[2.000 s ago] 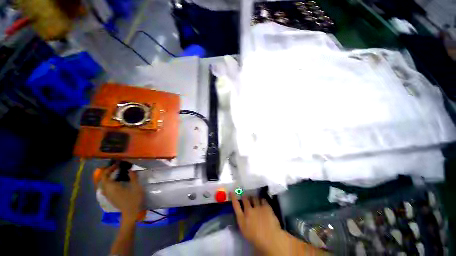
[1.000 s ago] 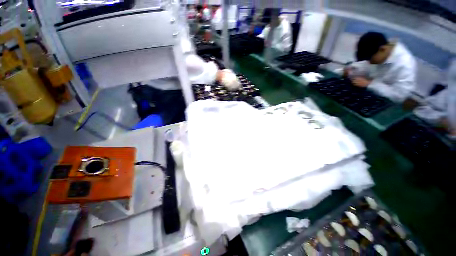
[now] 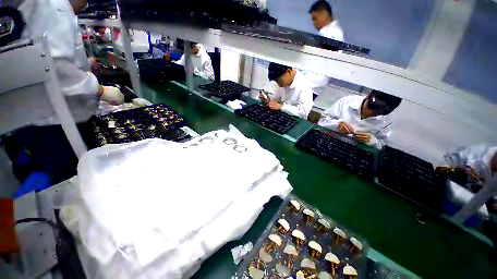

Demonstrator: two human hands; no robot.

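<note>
Neither of my hands is in the picture. Nearest in front is a large stack of bright white sheets [image 3: 163, 196], with several small metal rings [image 3: 230, 141] lying on its far right corner. At the bottom right, a clear blister tray [image 3: 359, 256] holds rows of display modules [image 3: 298, 235] showing pale half-moon patches. The orange fixture plate [image 3: 7, 226] is cut off by the left edge, so its nest and any ring in it are hidden.
A green-topped line [image 3: 349, 201] runs diagonally past the sheets, carrying black component trays [image 3: 338, 150]. Several white-coated people work along its far side. At the left, a person's gloved hand [image 3: 111, 95] is beside a filled tray [image 3: 139, 124]. A white shelf beam [image 3: 327, 62] crosses above.
The view has swung up and to the right. The press fixture has slid to the left edge, my hands have gone out of view, and more of the line and its workers shows.
</note>
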